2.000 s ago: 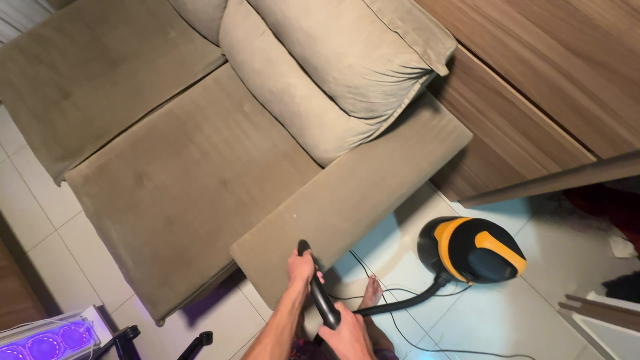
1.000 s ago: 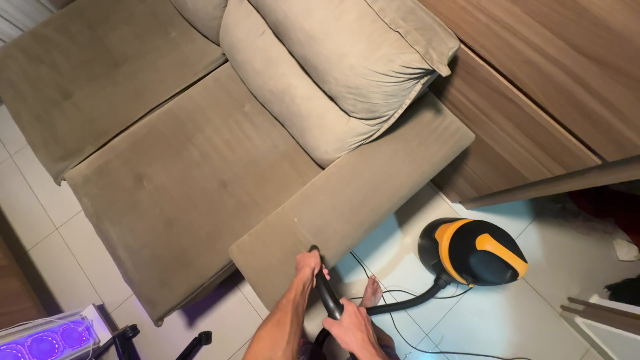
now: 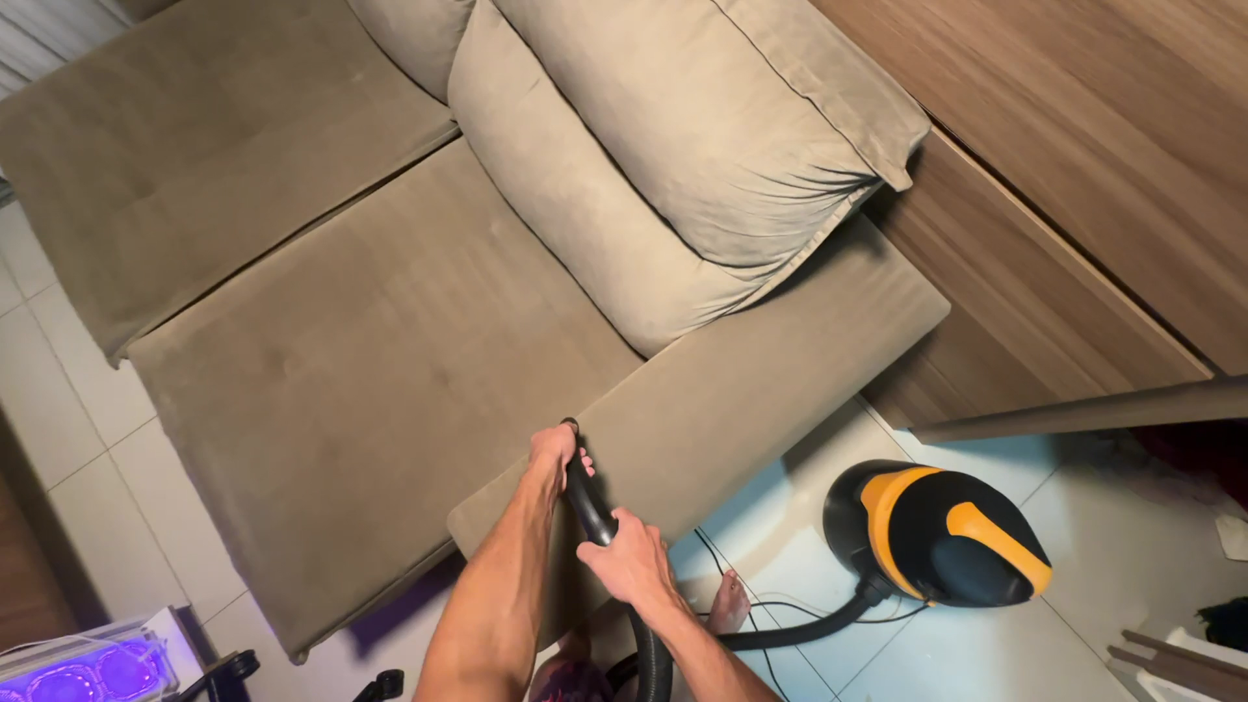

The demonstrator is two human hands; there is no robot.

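Note:
My left hand (image 3: 556,450) grips the upper end of a black vacuum wand (image 3: 588,502), whose tip meets the inner edge of the sofa's armrest (image 3: 741,400). Lower on the same wand, my right hand (image 3: 632,561) is closed around it near the hose. The ribbed black hose (image 3: 799,636) curves from below my hands to a black and orange vacuum cleaner (image 3: 946,536) on the tiled floor. Left of the armrest lies the beige sofa's seat cushion (image 3: 370,390), with plump back cushions (image 3: 721,127) above it.
Wooden panels (image 3: 1053,263) stand at the right beside the sofa. A thin black cable (image 3: 770,658) crosses the tiles near my bare foot (image 3: 729,603). At the bottom left are a case with purple-lit fans (image 3: 88,673) and black chair-base parts (image 3: 229,668).
Both hands have moved the wand, its tip now farther up and left, from the armrest's top to its inner edge. The vacuum cleaner has stayed in place.

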